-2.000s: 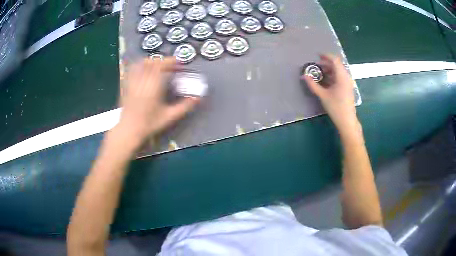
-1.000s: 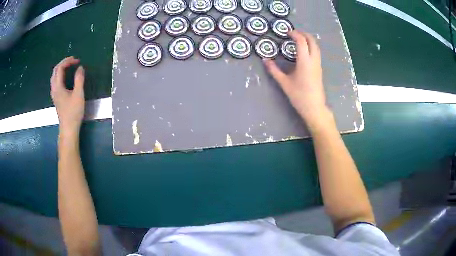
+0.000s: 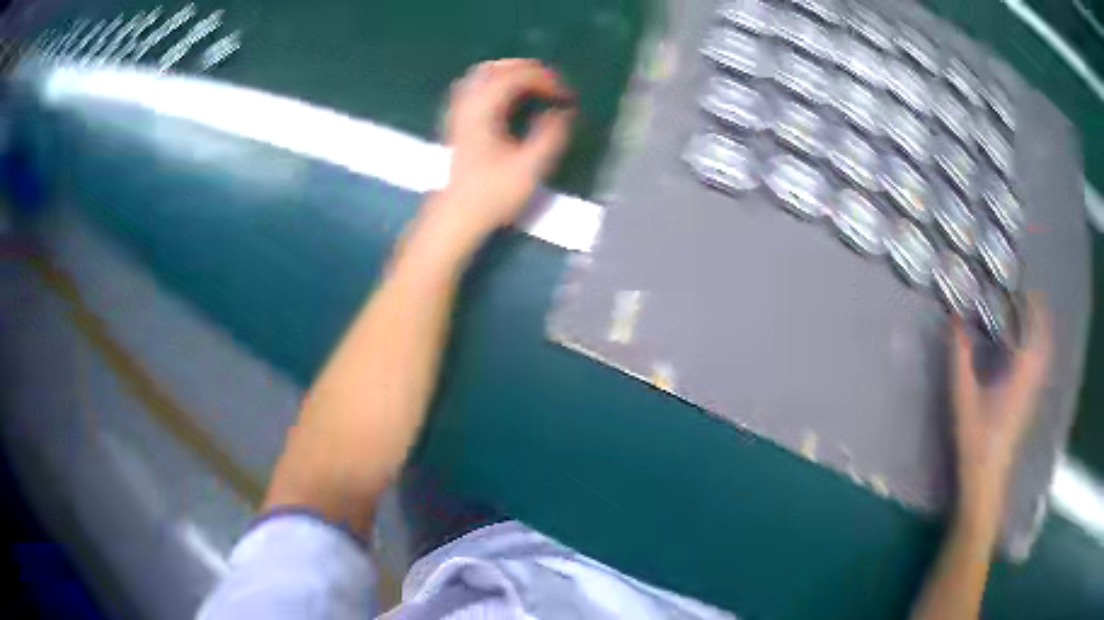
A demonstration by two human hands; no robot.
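The view is blurred by motion. A grey board [image 3: 751, 327] with worn edges lies tilted in view on the green surface. Close rows of shiny round metal discs [image 3: 793, 184] cover its upper part. My left hand [image 3: 509, 133] is over the green surface left of the board, fingers curled with a gap to the thumb and no part visible in it. My right hand [image 3: 999, 363] is low at the board's right side, thumb and fingers around the end disc of the front row. Blur hides whether they grip it.
A white line [image 3: 266, 121] runs along the belt [image 3: 363, 55]. A lighter teal edge [image 3: 545, 424] lies nearest me. Bright slanted streaks [image 3: 157, 36], too blurred to name, show at the upper left. A grey floor with a yellow line [image 3: 145, 375] is at the lower left.
The view has swung left, so the board now sits further right and slanted. My left hand stays left of the board, with its fingers more curled. My right hand remains at the front row's end.
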